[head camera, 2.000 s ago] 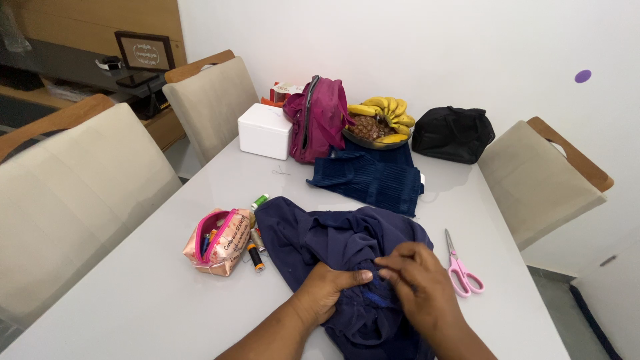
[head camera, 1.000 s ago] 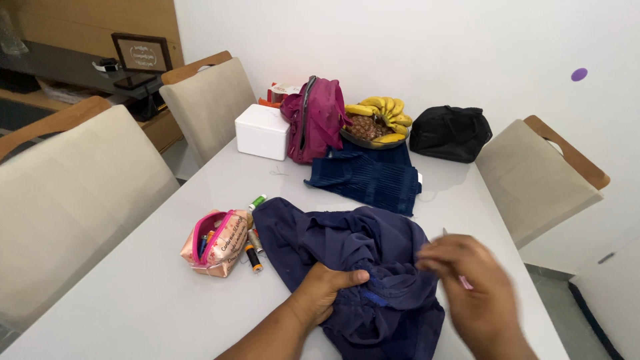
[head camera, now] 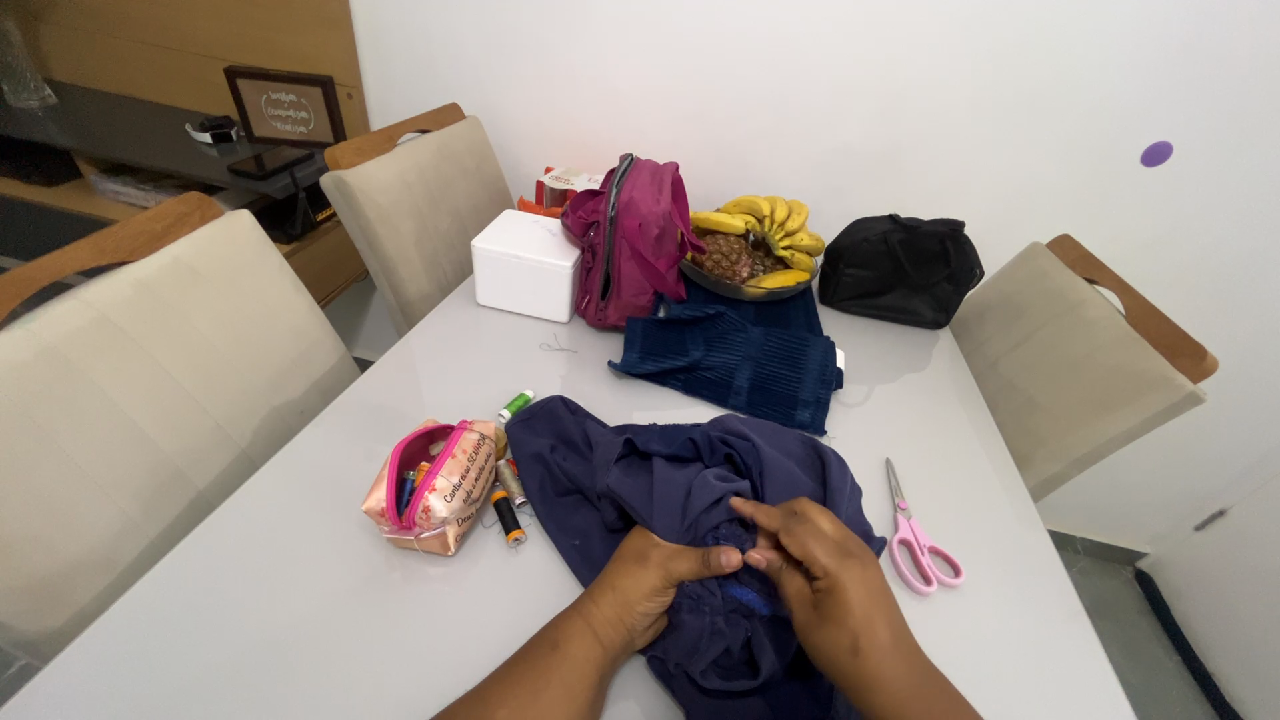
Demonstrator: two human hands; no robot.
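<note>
A navy blue cloth garment (head camera: 680, 470) lies bunched on the white table. My left hand (head camera: 655, 580) grips a gathered fold of it, thumb on top. Close beside that thumb, my right hand (head camera: 815, 570) has its thumb and index finger bent at the same fold; whether a needle is between them is too small to tell. Pink-handled scissors (head camera: 918, 545) rest to the right of the cloth, blades pointing away. To the left are a black thread spool (head camera: 507, 517), a grey thread spool (head camera: 511, 483), a green thread spool (head camera: 516, 405) and an unzipped pink pouch (head camera: 465, 490) holding more spools.
Farther back on the table (head camera: 260, 600) are a dark blue ribbed cloth (head camera: 730, 360), a white box (head camera: 525, 265), a magenta backpack (head camera: 640, 240), a bowl (head camera: 750, 290) of bananas and pineapple, and a black bag (head camera: 900, 270). Beige chairs stand along both sides.
One second ago my right hand was raised to the right, away from the fold and over the scissors. It is now back at the cloth beside my left thumb. My left hand keeps its hold.
</note>
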